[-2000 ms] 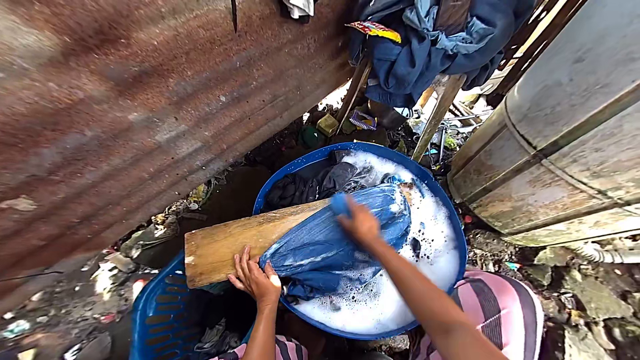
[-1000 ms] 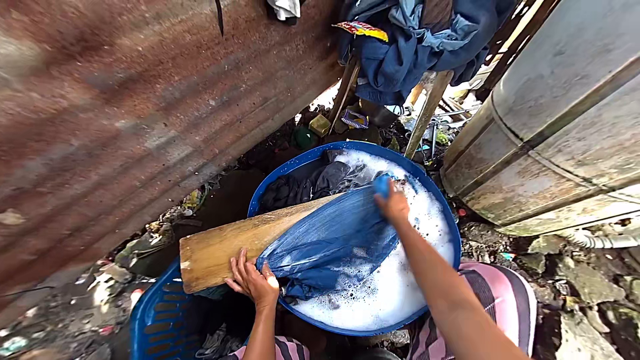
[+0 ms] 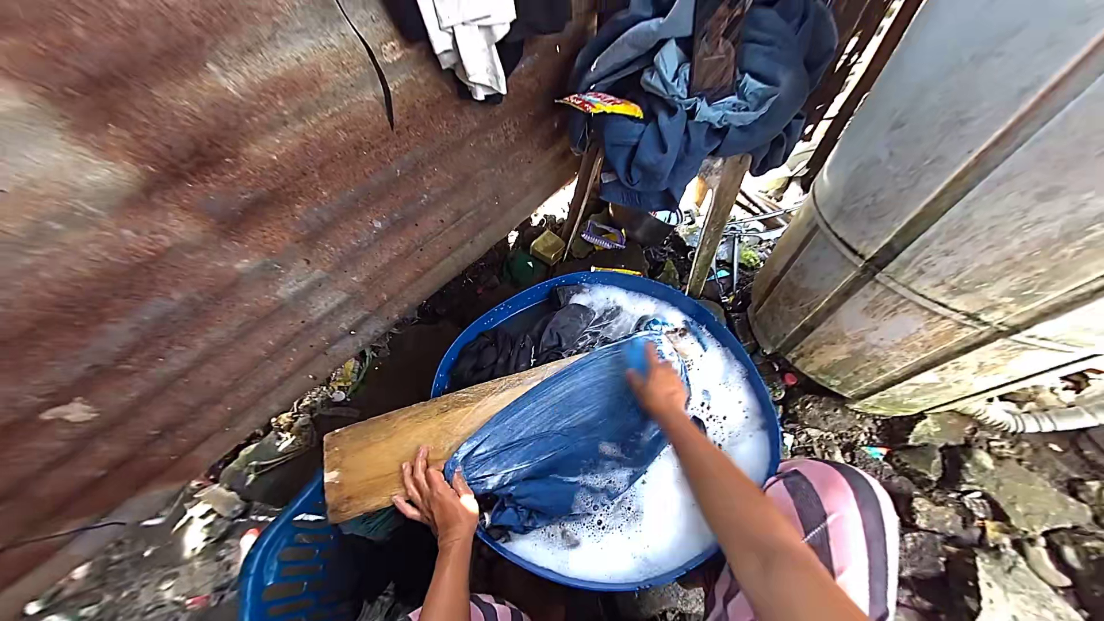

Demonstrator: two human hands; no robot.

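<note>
A blue plastic tub (image 3: 770, 414) holds white suds and dark wet clothes (image 3: 526, 345). A wooden board (image 3: 388, 453) lies slanted over its left rim, its far end under a wet blue garment (image 3: 561, 431). My left hand (image 3: 440, 498) presses on the board's near edge, with the garment's edge at thumb and fingers. In my right hand (image 3: 657, 384) is a small blue object (image 3: 636, 355), blurred, possibly a brush or a bar of soap, held against the upper part of the garment. The fingers of that hand are partly hidden.
A blue plastic basket (image 3: 297, 552) with dark cloth stands at the lower left. Rusty corrugated metal sheeting (image 3: 216, 216) rises on the left, a large grey tank (image 3: 931, 216) on the right. Behind the tub, blue clothes (image 3: 655, 155) and a bright packet (image 3: 604, 105) rest on a wooden support (image 3: 718, 220).
My right hand has moved back and forth over the garment with the blue object: lower on the cloth at first, then at its far end. My left hand has stayed at the board.
</note>
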